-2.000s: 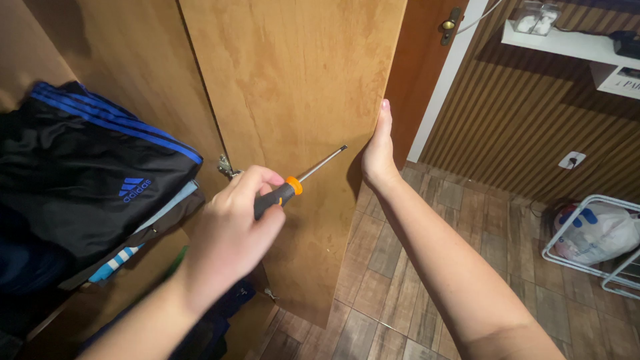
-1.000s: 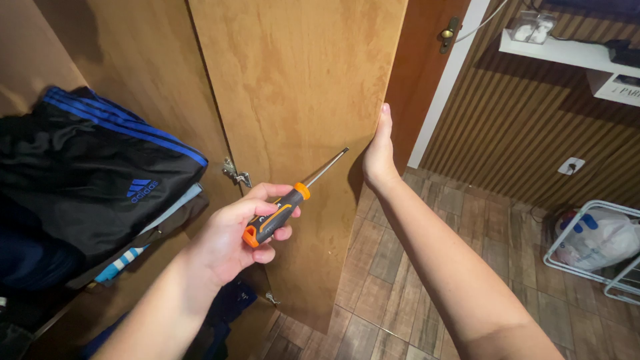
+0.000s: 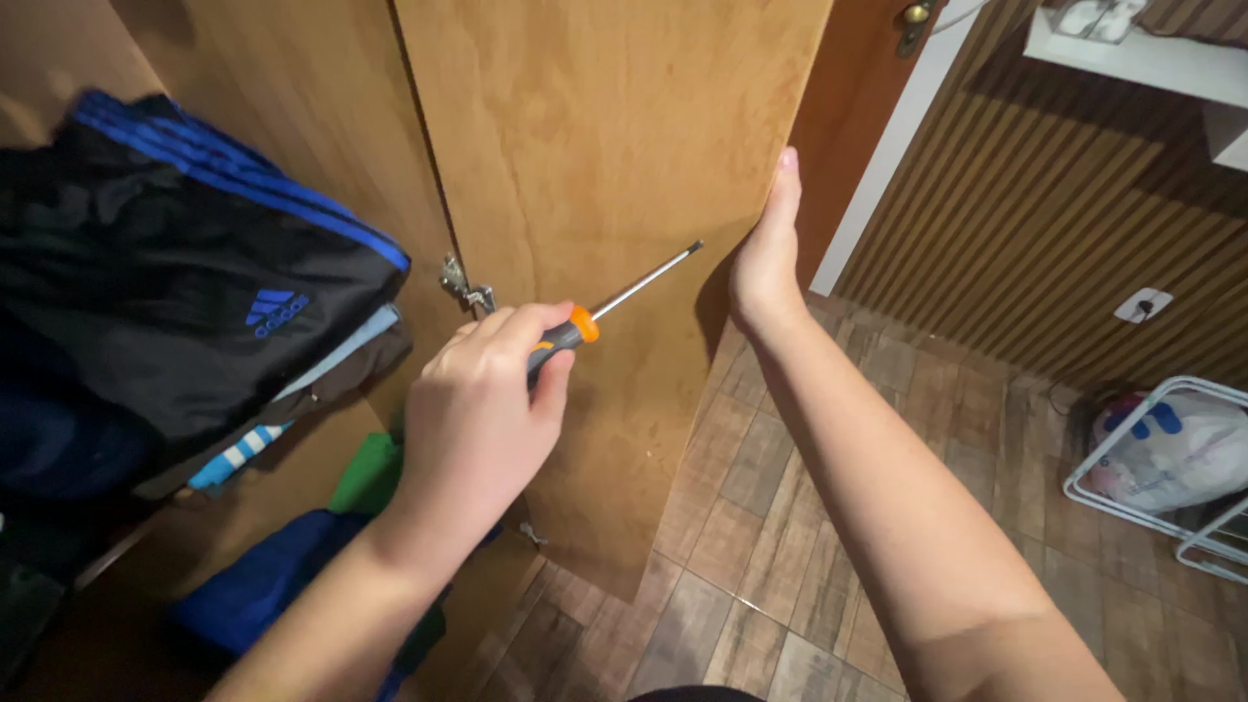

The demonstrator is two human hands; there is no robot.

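My left hand point(image 3: 487, 400) grips a screwdriver point(image 3: 643, 285) with a grey and orange handle; its metal shaft points up and to the right, in front of the wooden cabinet door point(image 3: 604, 146). At the door's outer edge, my right hand point(image 3: 772, 249) rests with its palm and fingers against the wood, part of them hidden behind it. A metal hinge point(image 3: 468, 285) joins the door to the cabinet side, just above my left hand. A lower hinge point(image 3: 531, 533) shows near the door's bottom corner.
Folded dark clothes point(image 3: 224, 292) with blue stripes lie on a cabinet shelf at the left, with blue fabric point(image 3: 263, 575) below. Behind the door stand a brown room door point(image 3: 858, 117) and a slatted wall. A white metal rack point(image 3: 1121, 458) holding a plastic bag is on the right.
The left hand has turned around the screwdriver's handle, from a palm-up hold one second ago to the back of the hand showing now. The right hand has stayed at the door's edge.
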